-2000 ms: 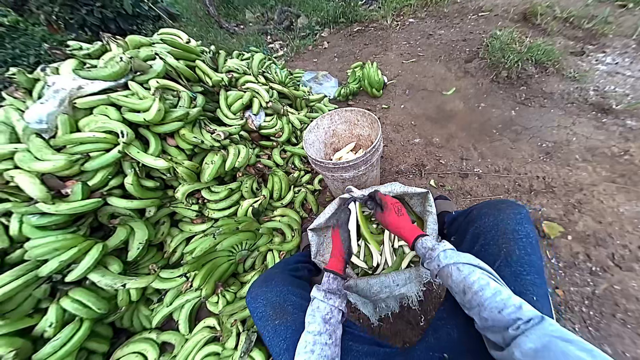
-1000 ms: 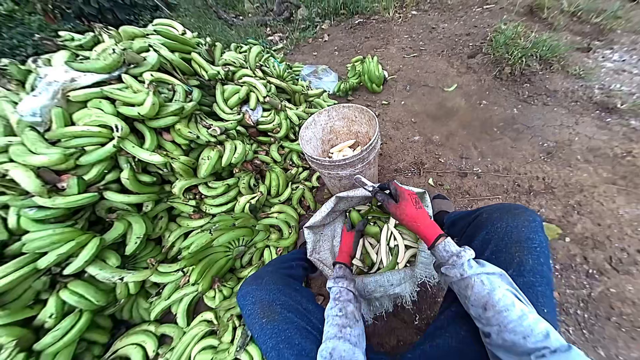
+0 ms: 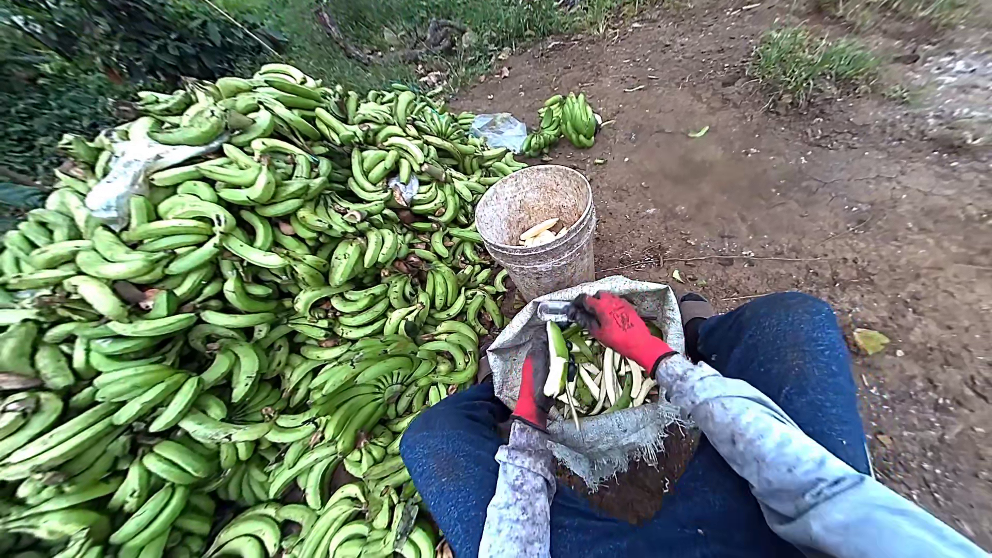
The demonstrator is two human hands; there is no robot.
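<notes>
My left hand (image 3: pixel 535 380), in a red and black glove, grips a partly peeled green banana or plantain (image 3: pixel 556 360) at the left side of the sack mouth. In the same kind of glove, my right hand (image 3: pixel 616 325) is closed on a peeler or similar metal tool (image 3: pixel 554 311), held at the fruit's upper end. Below both hands an open woven sack (image 3: pixel 508 341) between my legs holds green and pale peel strips (image 3: pixel 612 380). Beyond the sack stands a stained white plastic bucket (image 3: pixel 535 267) with several peeled pale fruits (image 3: pixel 540 232) inside.
A large heap of green bananas or plantains (image 3: pixel 232 310) covers the ground at left, with clear plastic (image 3: pixel 128 174) on it. A small bunch (image 3: pixel 577 120) lies behind the bucket beside a plastic bag (image 3: pixel 498 132). Bare soil (image 3: pixel 736 201) and a grass tuft (image 3: pixel 810 62) are at right.
My right hand with the tool was raised near the bucket's rim a second ago and is now lower, at the fruit. The fruit in my left hand now shows a pale peeled side.
</notes>
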